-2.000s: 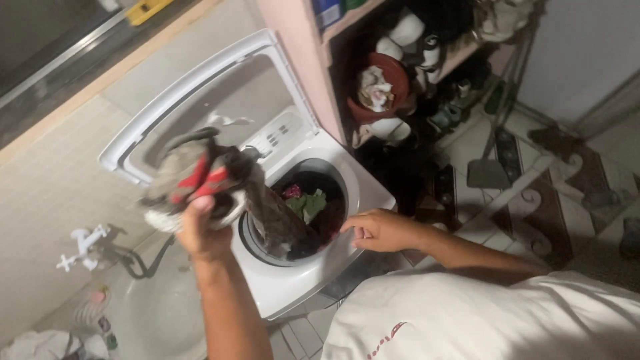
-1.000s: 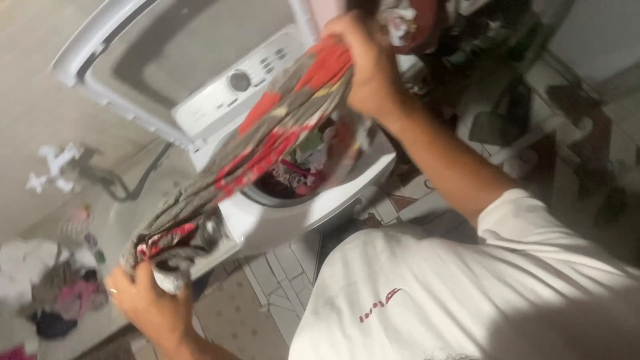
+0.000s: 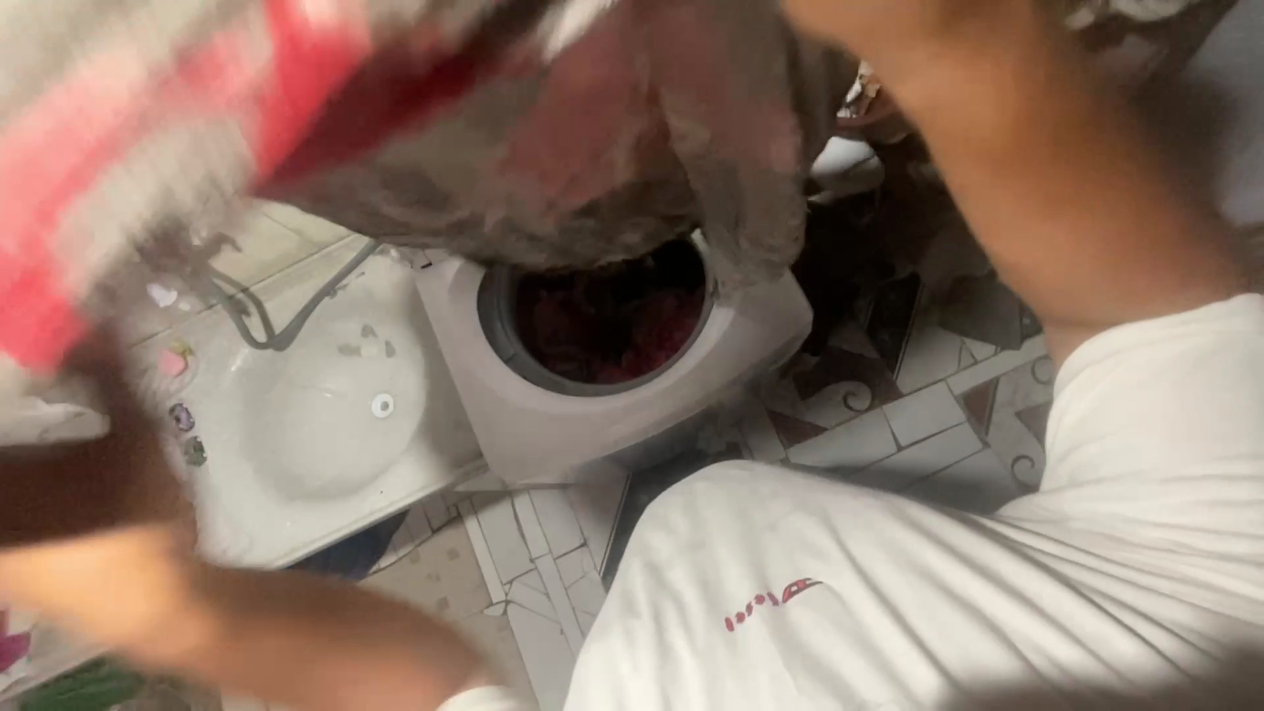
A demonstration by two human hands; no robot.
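A large grey-brown garment with red patches (image 3: pixel 553 128) is held up close to the camera, strongly blurred, and spans the upper left and top of the head view. My left hand (image 3: pixel 89 474), blurred and shadowed at the left edge, is at the garment's lower left end; its fingers cannot be made out. At the top edge, my right hand (image 3: pixel 859 20) is partly cut off beside the garment's right end. Beneath the cloth stands a white top-loading washing machine (image 3: pixel 553 434). Dark and reddish laundry (image 3: pixel 632 331) lies in its round drum; the garment hides the machine's back and lid.
Left of the machine is a white sink (image 3: pixel 326 425) with a grey hose (image 3: pixel 286 331) over its back. Small items, one a pink piece (image 3: pixel 176 358), lie on its left rim. Patterned floor tiles (image 3: pixel 889 430) show at the right, near dark objects.
The garment was bunched in my left hand, then stretched between both hands over the machine. Now it is raised nearer the camera and spread wider, and my hands are farther apart.
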